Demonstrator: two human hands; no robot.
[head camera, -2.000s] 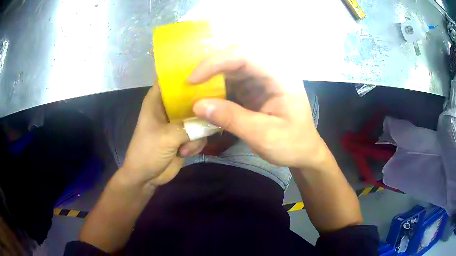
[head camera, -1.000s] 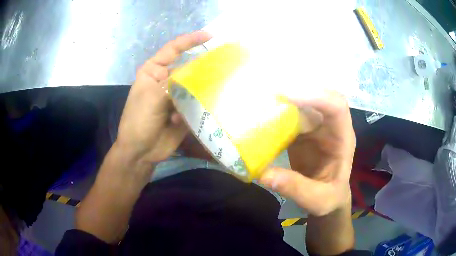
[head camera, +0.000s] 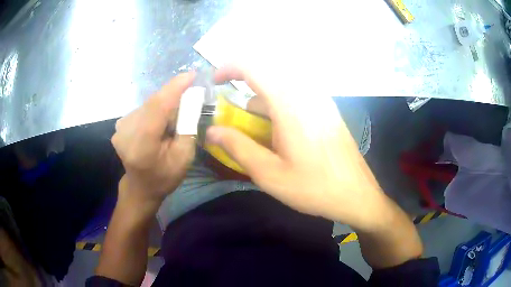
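My right hand (head camera: 302, 151) holds the yellow tape roll (head camera: 249, 126) in front of my lap, thumb on the near side and fingers curled over it. The roll is partly hidden by the hand. My left hand (head camera: 151, 140) is close at its left, fingers bent, with a white finger wrap (head camera: 190, 111) upright on one digit beside the roll. A blurred, clear greyish tape strip (head camera: 206, 84) shows between the fingertips of both hands. Whether the left fingers pinch it cannot be told.
An overexposed white sheet (head camera: 215, 46) lies on the shiny metal bench (head camera: 39, 73). A slim yellow tool (head camera: 400, 10) and a small white bottle with a blue tip (head camera: 464, 32) lie at the right. Blue bins (head camera: 469, 260) and a red stool (head camera: 423, 174) are below right.
The roll has turned and moved left from between both hands into my right hand. The white finger wrap and part of the sheet's edge now show. The left fingers have come off the roll.
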